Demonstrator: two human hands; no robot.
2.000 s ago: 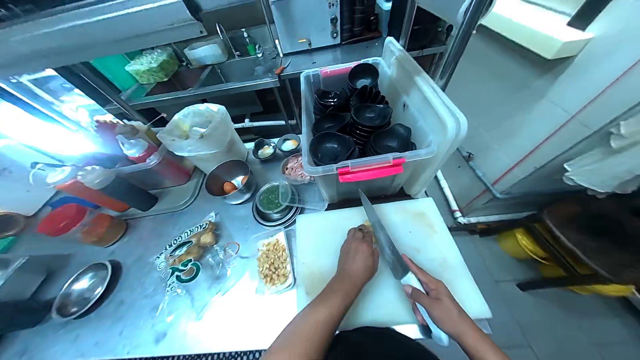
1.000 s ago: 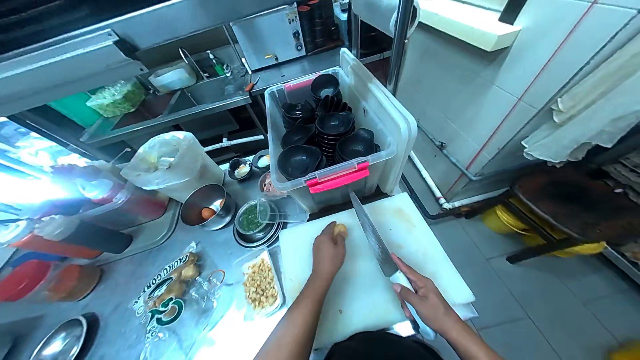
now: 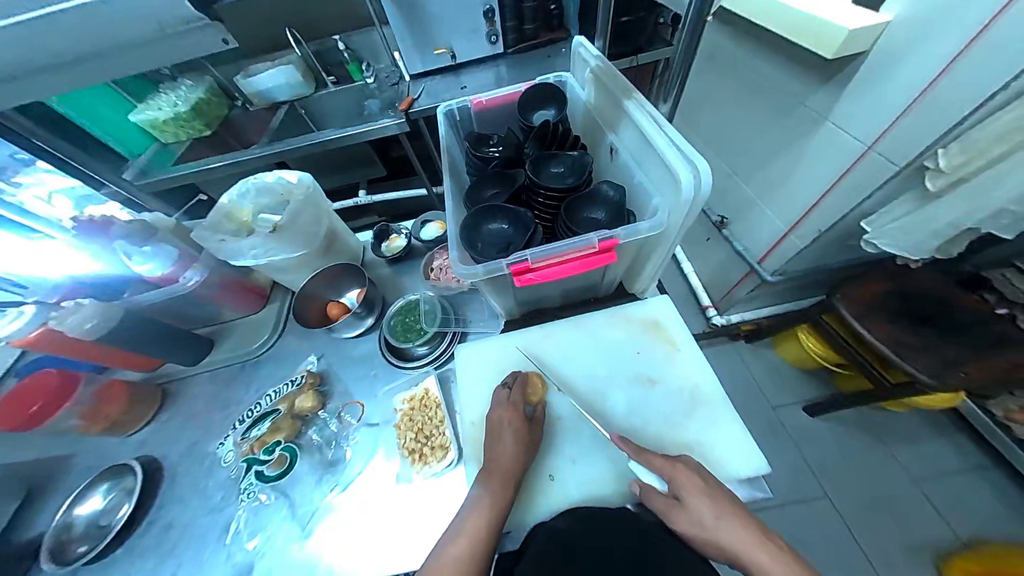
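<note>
My left hand (image 3: 514, 424) holds a small round tan food piece (image 3: 534, 388) down on a white cutting board (image 3: 632, 360). In my right hand (image 3: 680, 492) is the white handle of a kitchen knife (image 3: 572, 400), its blade edge-on and slanting up to the left, the tip just beyond the piece. Whether the blade touches the piece I cannot tell. Left of the board lies a tray of pale diced pieces (image 3: 422, 426). Farther left, a printed plastic bag (image 3: 276, 432) holds several round brownish items.
Behind the board stands a clear bin (image 3: 560, 264) of stacked black bowls. Steel bowls (image 3: 336, 300), a container of chopped greens (image 3: 410, 320), a white bag-lined container (image 3: 276, 228) and sauce bottles (image 3: 120, 336) stand at left. An empty steel bowl (image 3: 92, 516) is at lower left.
The knife blade, seen broad side up earlier, now shows edge-on. My left hand stays at the small piece on the board.
</note>
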